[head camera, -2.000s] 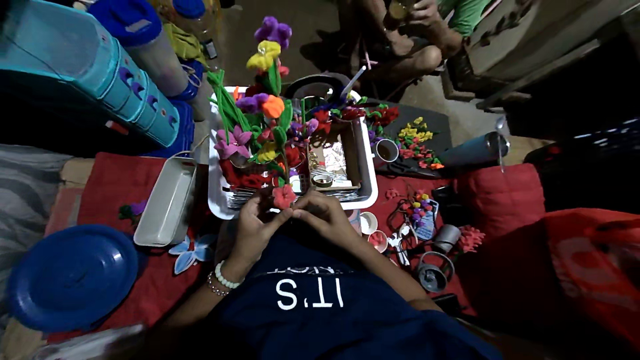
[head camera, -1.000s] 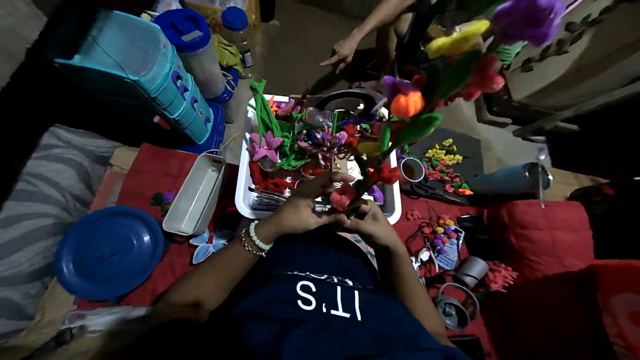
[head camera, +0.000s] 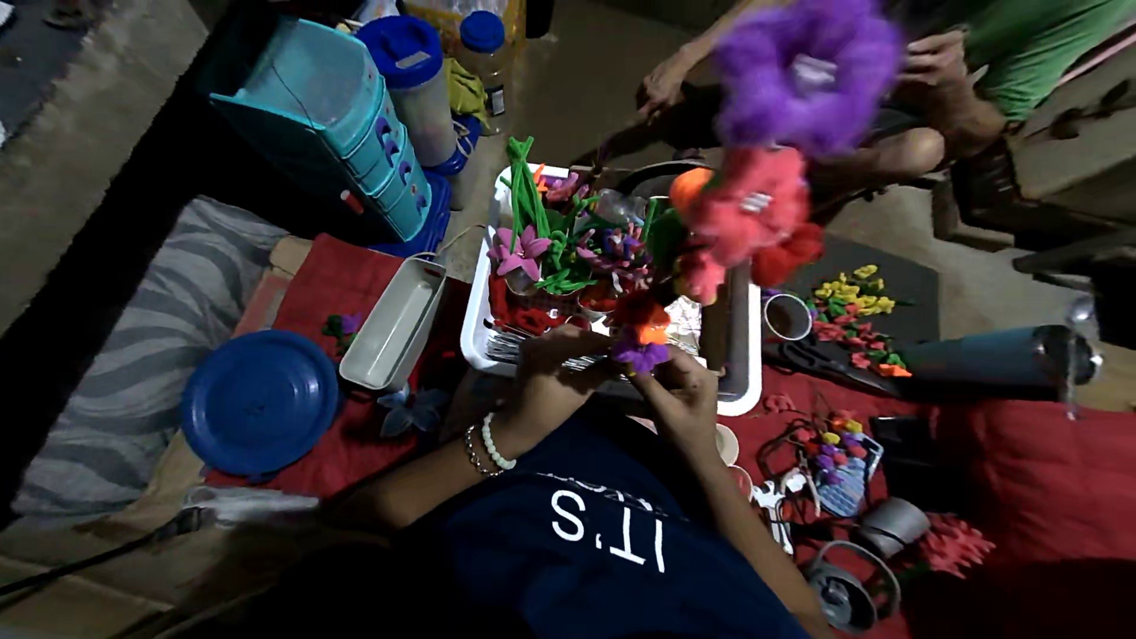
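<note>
A long stem of fuzzy pipe-cleaner flowers, with a large purple bloom (head camera: 808, 75) at its top and coral blooms (head camera: 754, 204) below, rises towards the camera, blurred. At its near end are an orange flower and a small purple flower (head camera: 641, 353), between my two hands. My left hand (head camera: 564, 377), with a bead bracelet on the wrist, closes round the stem. My right hand (head camera: 679, 399) pinches beside the small purple flower. Behind them a white plastic basket (head camera: 479, 333) holds a pink lily-like flower (head camera: 519, 253), green stems and silvery wires.
A teal drawer unit (head camera: 337, 115), a blue plate (head camera: 259, 404) and a long pale tray (head camera: 395, 324) are at left. At right lie scissors (head camera: 821, 362), a cup (head camera: 787, 317), a tumbler (head camera: 976, 359) and small flowers (head camera: 852, 293). Another person's hand (head camera: 666, 84) is beyond the basket.
The flower stem has tilted to the right and closer to the camera. A coral flower was between my hands before; now a small purple one is there. The view has shifted.
</note>
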